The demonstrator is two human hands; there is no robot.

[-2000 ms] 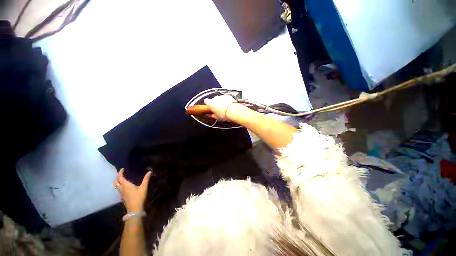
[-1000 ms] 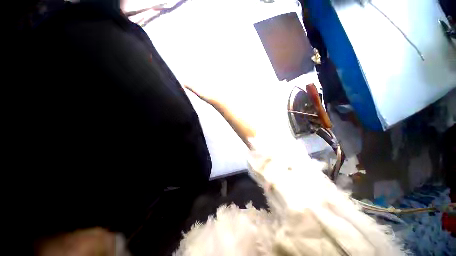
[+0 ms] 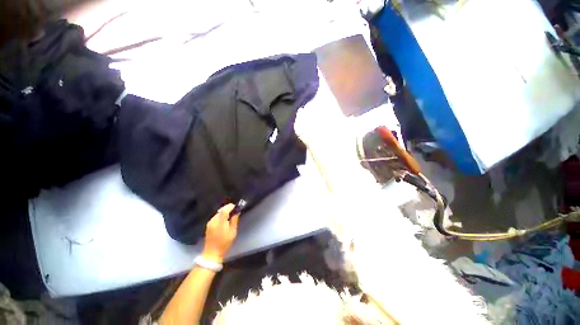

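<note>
A dark garment (image 3: 216, 139) lies spread and creased on the white pressing table, with a small pale mark near its right side. My left hand (image 3: 220, 232) pinches its near edge, beside a small pale label. My right hand (image 3: 305, 134) is at the garment's right edge; it and the forearm are washed out by glare, so its fingers cannot be made out. The steam iron (image 3: 379, 155), with its orange-brown handle, rests at the table's right edge, with no hand on it.
A dark garment pile (image 3: 51, 120) covers the table's left side. A brown-grey rest pad (image 3: 353, 73) lies beyond the iron. The hose (image 3: 496, 235) runs off right. A second white table with a blue side (image 3: 432, 95) stands right, above cloth heaps (image 3: 534, 279).
The iron has gone from my right hand to the table's right edge. The black cloth that was under it is no longer there; a larger dark garment has come from the left onto the middle.
</note>
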